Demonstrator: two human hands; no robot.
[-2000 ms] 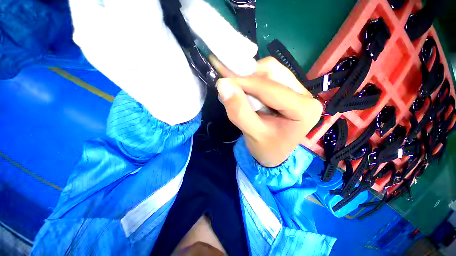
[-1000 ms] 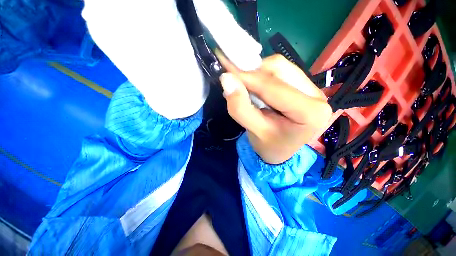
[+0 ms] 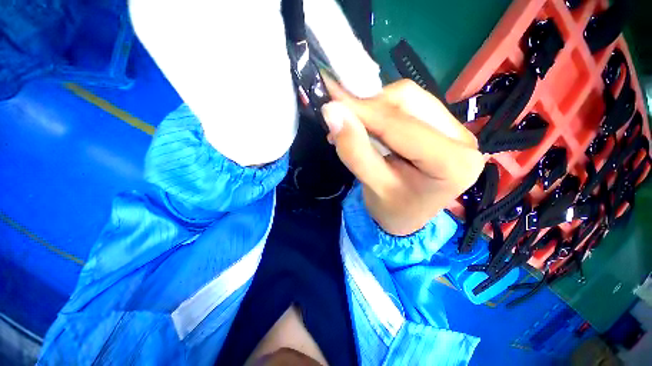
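My left hand [image 3: 229,78], in a white glove, holds a black smartwatch [image 3: 309,80] near the top of the picture. The watch is seen edge-on, with a shiny rim and part of its black strap above it. The glove's fingers run along its right side. My right hand [image 3: 407,146] looks bare. Its thumb and forefinger are at the watch's lower right edge. A small whitish thing, perhaps a cloth [image 3: 380,146], shows in the bent fingers. The watch face and the fingertips' contact with it are partly hidden.
A red-orange compartment tray [image 3: 516,166] at the right holds several black watches, their straps hanging out. One black strap [image 3: 412,66] sticks out past its left edge onto the green bench [image 3: 429,25]. Blue floor with yellow lines [image 3: 107,107] shows at the left.
Both hands and the watch have shifted a little to the right. The watch has turned slightly and shows more of its shiny side. My grip looks unchanged.
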